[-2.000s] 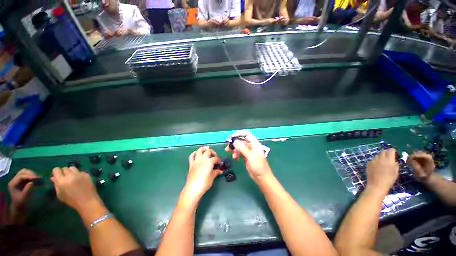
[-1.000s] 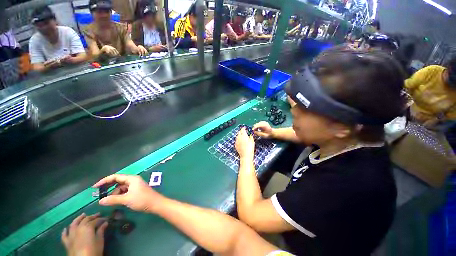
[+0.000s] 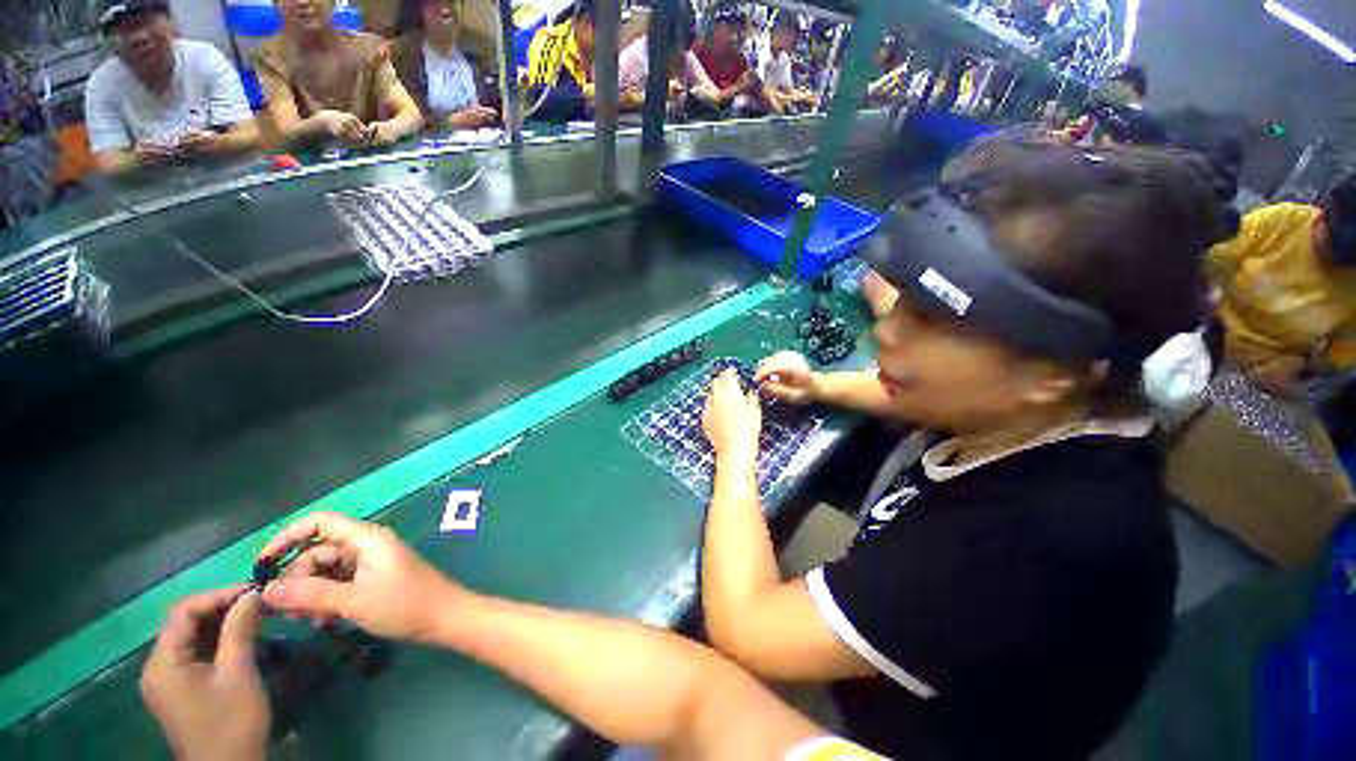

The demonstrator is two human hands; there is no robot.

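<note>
A small black part [image 3: 266, 571] is at the fingertips of both hands, low at the left of the view. My right hand [image 3: 350, 577] grips it between thumb and fingers. My left hand [image 3: 211, 672] has its fingertips against the part's lower side; whether it also grips the part is unclear. Loose black parts [image 3: 360, 651] lie on the green bench [image 3: 521, 595] below my right hand, blurred and partly hidden. A flat white card [image 3: 461, 512] with a dark centre lies beyond my right wrist.
A person in black [image 3: 1011, 550] sits close on the right, hands over a clear blister tray [image 3: 677, 439]. A row of black parts [image 3: 656, 370] lies beyond it. A blue bin [image 3: 766, 216] stands farther back. The dark belt [image 3: 372, 394] runs beyond the light green strip.
The view has turned right from two seconds ago. Since one second ago, my left hand has risen from the bench parts to meet my right hand at the held part.
</note>
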